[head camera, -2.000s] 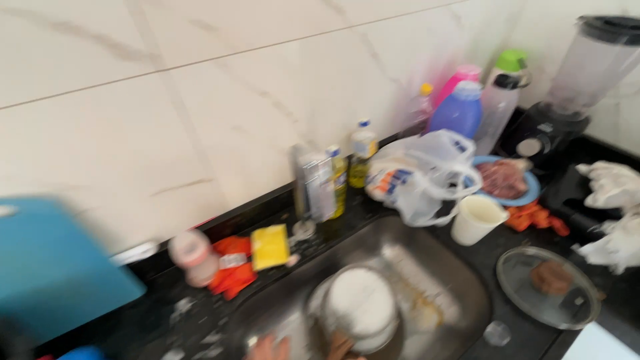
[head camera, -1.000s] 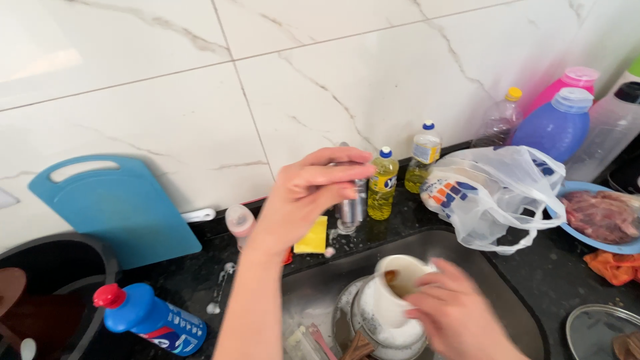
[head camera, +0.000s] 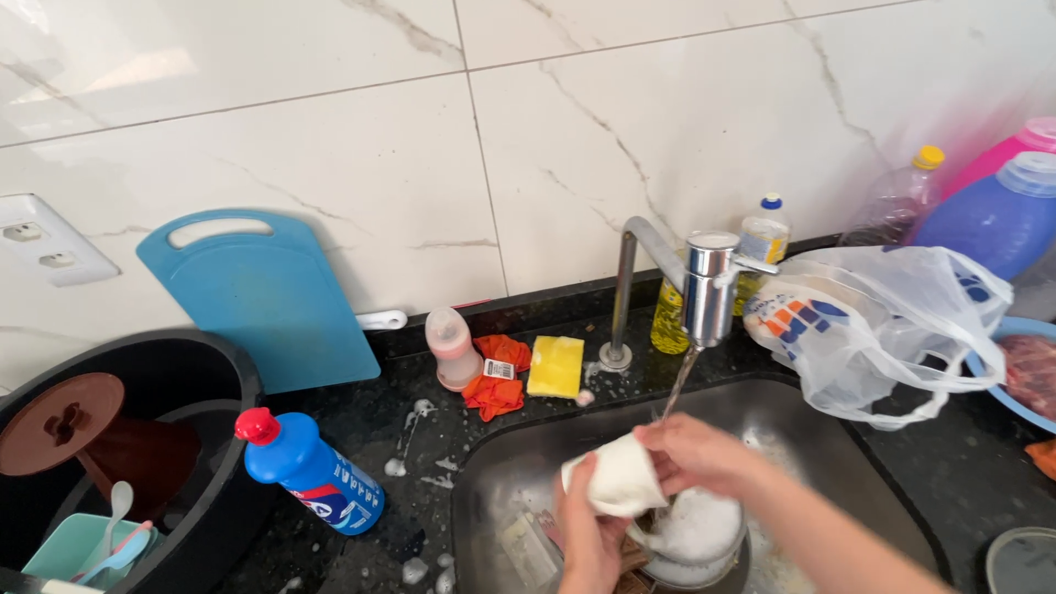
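A white cup (head camera: 617, 478) is held between both hands over the stainless steel sink (head camera: 511, 437). My left hand (head camera: 587, 524) grips its lower left side, and my right hand (head camera: 689, 454) holds its right side, beneath the stream from the chrome faucet (head camera: 708, 289). Below the hands, a pot or bowl with white suds (head camera: 697, 528) sits in the basin, with a clear plastic container (head camera: 528, 553) to its left. A yellow sponge (head camera: 556, 366), an orange cloth (head camera: 497, 396) with a label and a baby bottle (head camera: 453, 351) stand or lie behind the sink.
Left of the sink are a blue detergent bottle (head camera: 313, 474), a black tub (head camera: 239, 371) holding dishes and a blue cutting board (head camera: 260, 297) against the wall. To the right lie a plastic bag (head camera: 866, 330), a blue bowl of raw meat (head camera: 994, 326) and a glass lid (head camera: 1023, 561).
One second ago my left hand was raised near the faucet; now it is lower, on the cup. Water now runs from the faucet. The cup is tipped sideways. The view has shifted left.
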